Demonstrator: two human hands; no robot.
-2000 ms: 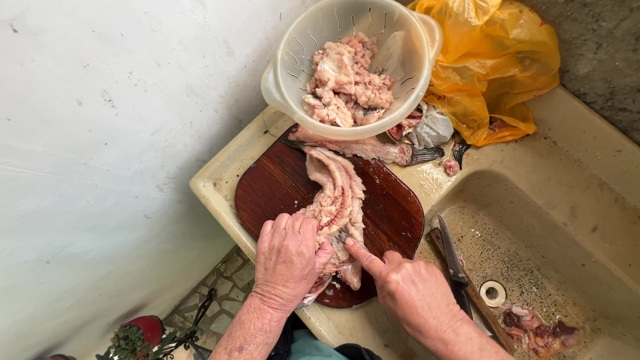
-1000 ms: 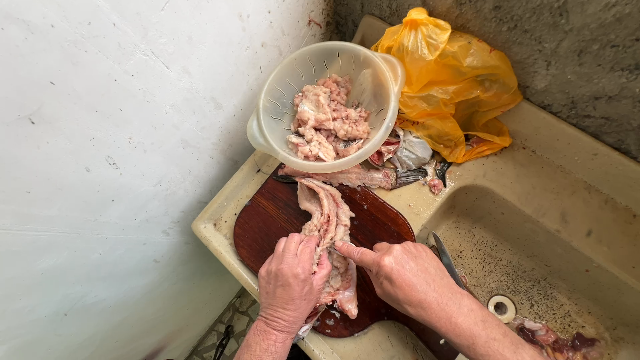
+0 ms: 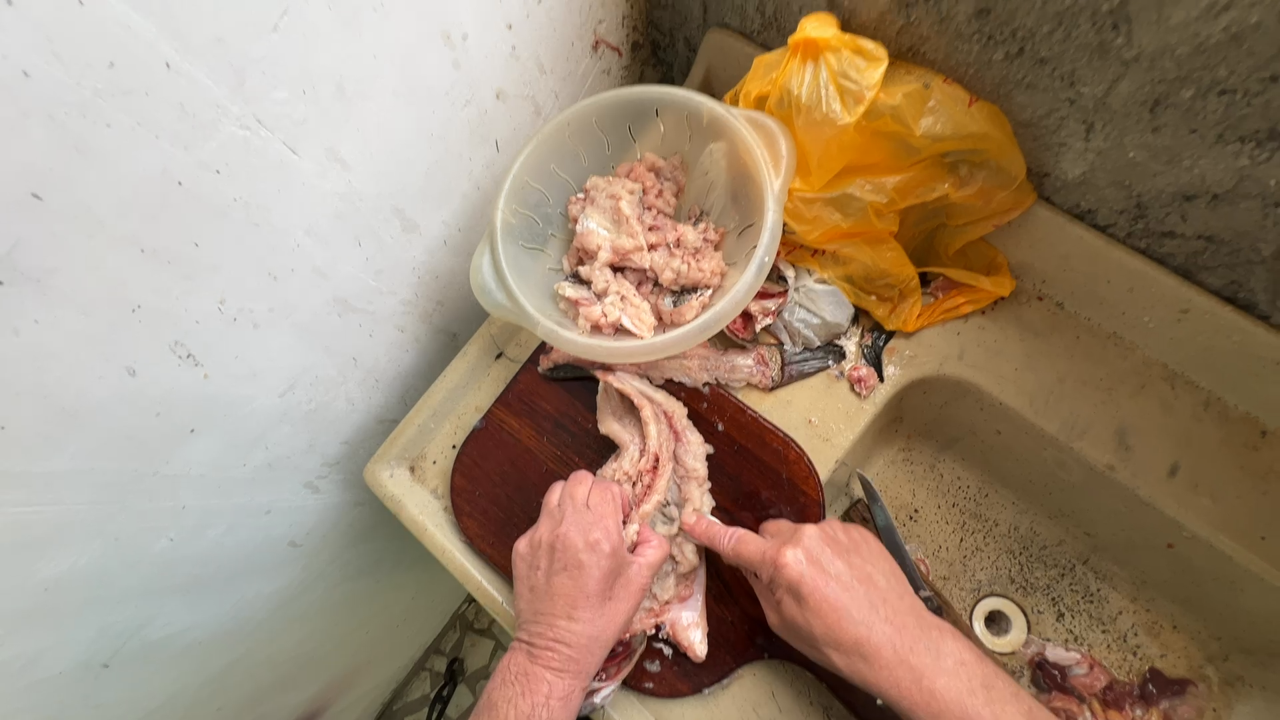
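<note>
A long piece of pale pink fish flesh (image 3: 655, 450) lies on a dark wooden cutting board (image 3: 530, 430). My left hand (image 3: 585, 560) grips its left edge, fingers curled around it. From the right, my right hand (image 3: 820, 580) reaches in with its index finger extended onto the flesh; its other fingers are curled under, and whether they hold a tool is hidden. Above the board stands a translucent plastic colander (image 3: 520, 230) with chunks of pale flesh (image 3: 640, 250) inside. Just below the colander lies a fish tail piece (image 3: 720, 365) with a dark fin.
A knife (image 3: 895, 540) rests by the edge of the stone sink (image 3: 1050, 470), right of my right hand. Dark red offal (image 3: 1100, 690) lies in the basin near the drain (image 3: 999, 624). An orange plastic bag (image 3: 900, 180) sits behind, against the rough wall. A white wall (image 3: 220, 300) borders the left.
My right index finger stays on the flesh while that hand shows small shifts. My left hand keeps its hold on the piece. The view has shifted somewhat.
</note>
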